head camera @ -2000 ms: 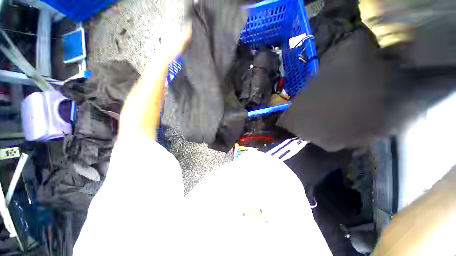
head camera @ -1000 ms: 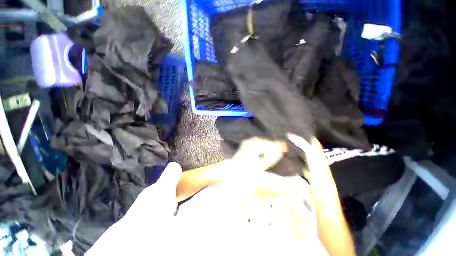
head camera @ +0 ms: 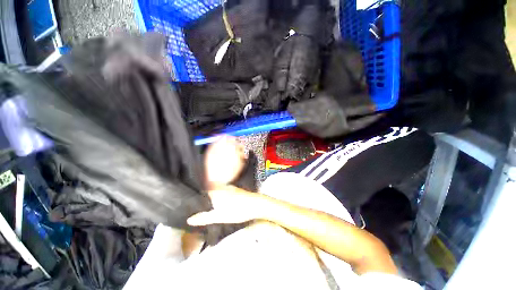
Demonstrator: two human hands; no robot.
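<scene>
A large dark grey-brown garment piece [head camera: 113,141] spreads from my lap up to the left, blurred and partly lifted. My right hand [head camera: 226,208] reaches in from the lower right, with its fingers closed on the cloth's near end. My left hand [head camera: 225,163] is blurred, just above my right hand and against dark cloth. Its fingers are unclear, so its grip cannot be told. More crumpled dark cloth [head camera: 90,204] lies beneath and beside the lifted piece on the left.
A blue crate [head camera: 387,62] ahead holds dark bundles [head camera: 294,62] with pale ties. A red-rimmed item [head camera: 294,148] lies just below the crate. A light purple container [head camera: 22,127] is partly covered at the left. A grey metal frame [head camera: 438,187] stands at the right.
The dark cloth that hung over the crate's near side has swung to the left over the pile. My hands have moved left with it. The view has shifted, and the red-rimmed item shows again.
</scene>
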